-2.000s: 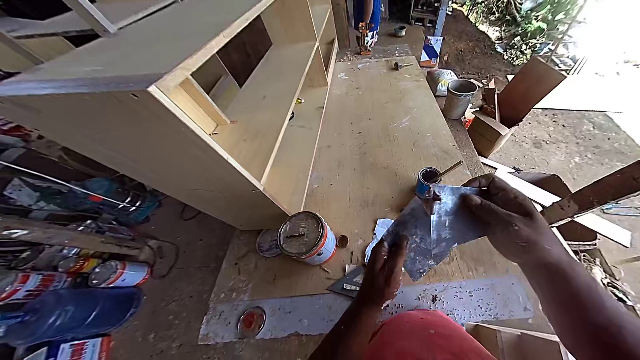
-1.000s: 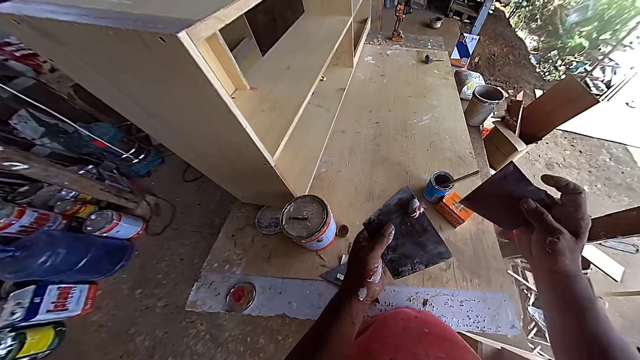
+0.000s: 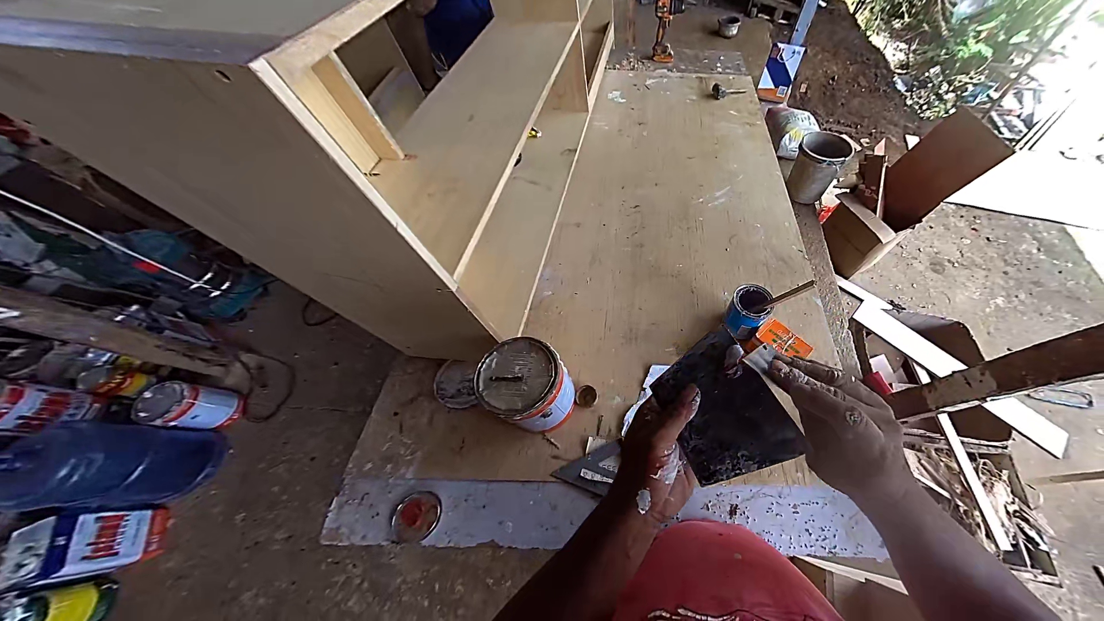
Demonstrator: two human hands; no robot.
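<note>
My left hand (image 3: 662, 466), smeared with white filler, holds a dark flat plate (image 3: 733, 414) by its left edge. A small dab of brownish paste (image 3: 733, 359) lies near the plate's top corner. My right hand (image 3: 849, 414) grips a thin flat spreader (image 3: 761, 357), seen nearly edge-on, its tip close to the dab. Just beyond the plate, an open blue can (image 3: 747, 312) with a stick (image 3: 789, 294) in it stands beside an orange box (image 3: 783, 338). A large paint can (image 3: 523, 385) stands left of my hands, near a small round cap (image 3: 586, 396). A metal square (image 3: 595, 466) lies by my left wrist.
A wooden shelf cabinet (image 3: 379, 250) rests on the plywood bench top (image 3: 655, 216) at left, with a person partly visible behind it. A cordless drill (image 3: 662, 30) stands at the far end. Paint cans (image 3: 188, 405) are at lower left; a metal pail (image 3: 818, 166) and cardboard box (image 3: 862, 233) at right.
My hands were apart a second ago, each with a dark plate or blade; now my right hand has come in to the plate in my left. A person now shows behind the cabinet.
</note>
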